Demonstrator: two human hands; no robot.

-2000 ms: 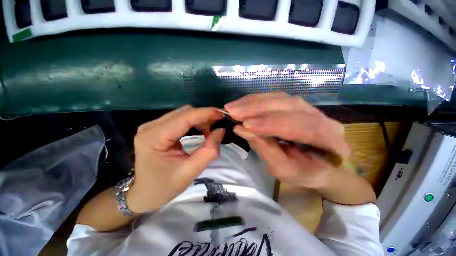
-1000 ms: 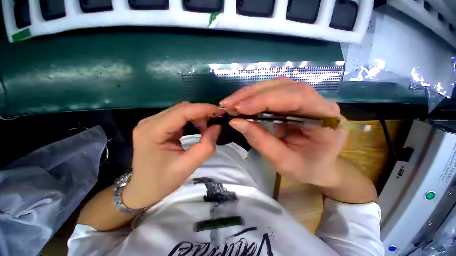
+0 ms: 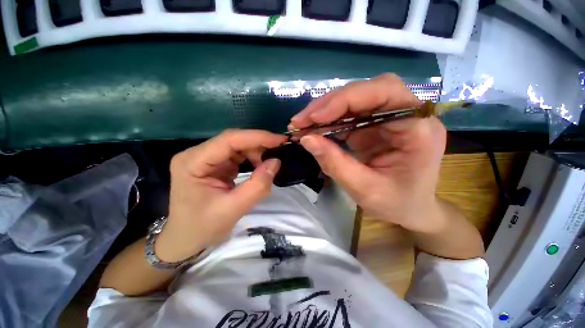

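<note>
A small black housing (image 3: 294, 165) is held between my hands above my lap. My left hand (image 3: 215, 182) grips its left side between thumb and fingers. My right hand (image 3: 391, 150) holds a thin dark pen-like tool (image 3: 385, 116) with a yellowish rear end pointing right. The tool's tip is at the housing's upper edge, near my left fingertips; the exact contact is too small to tell. A silvery perforated strip (image 3: 288, 90) lies on the green surface behind, partly covered by my right hand.
A white foam tray (image 3: 359, 32) with several black pieces lies at the top on the green bench (image 3: 96, 96). Clear plastic film (image 3: 500, 83) is at the upper right, a white machine (image 3: 545, 224) at right, a wooden board (image 3: 398, 256) below, and a greyish translucent bag (image 3: 58, 237) at left.
My right hand has moved up and turned, tilting the tool's rear end upward to the right. More of the black housing now shows below the fingers. My left hand has barely moved.
</note>
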